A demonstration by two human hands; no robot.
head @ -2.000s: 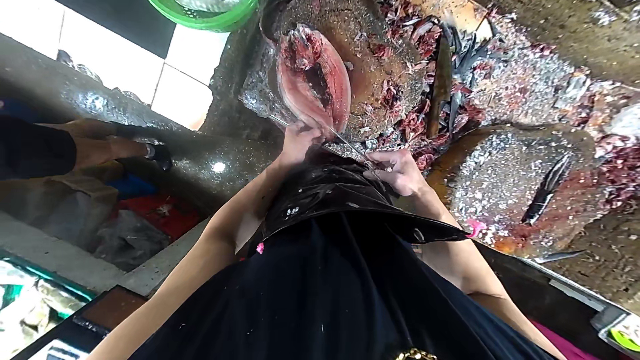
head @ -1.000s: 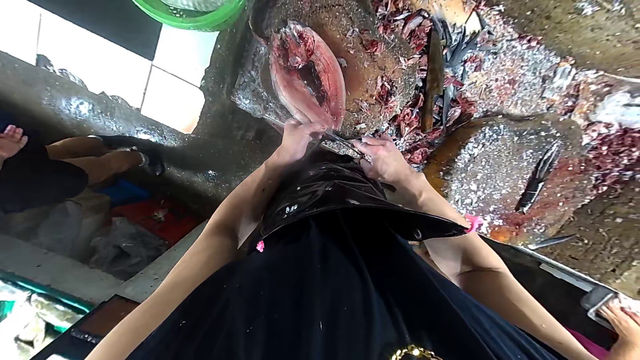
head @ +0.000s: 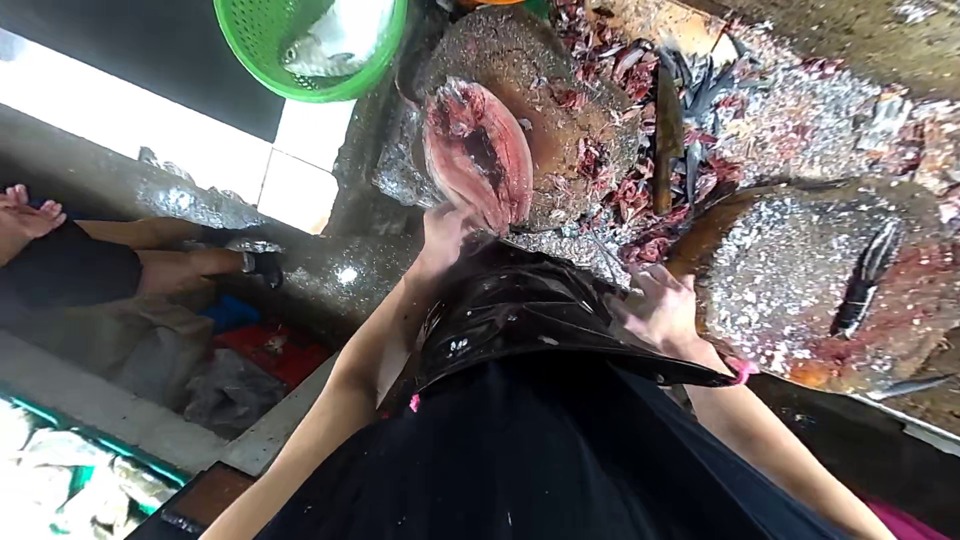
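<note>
A split, gutted fish [head: 480,150] lies opened out on a round chopping block [head: 559,112], its pink flesh facing up. My left hand [head: 446,234] pinches its near end, at the block's lower left edge. My right hand [head: 664,304] is farther right, its fingers curled beside the near left edge of a second round block [head: 795,277]. Whether it holds anything is hard to tell, since the dark apron [head: 525,307] and the fingers hide its palm. A stained cleaver-like blade [head: 666,142] lies among fish scraps between the two blocks.
A green perforated basket [head: 322,88] with a fish [head: 322,60] stands at the upper left. Red gills and guts [head: 637,199] are heaped between the blocks. A dark brush-like object [head: 866,277] lies on the right block. Another person's hand and legs [head: 187,262] show at left.
My right hand has moved right, away from my left hand and the fish; earlier a thin knife-like tool showed between the hands. My left hand remains at the fish's near end.
</note>
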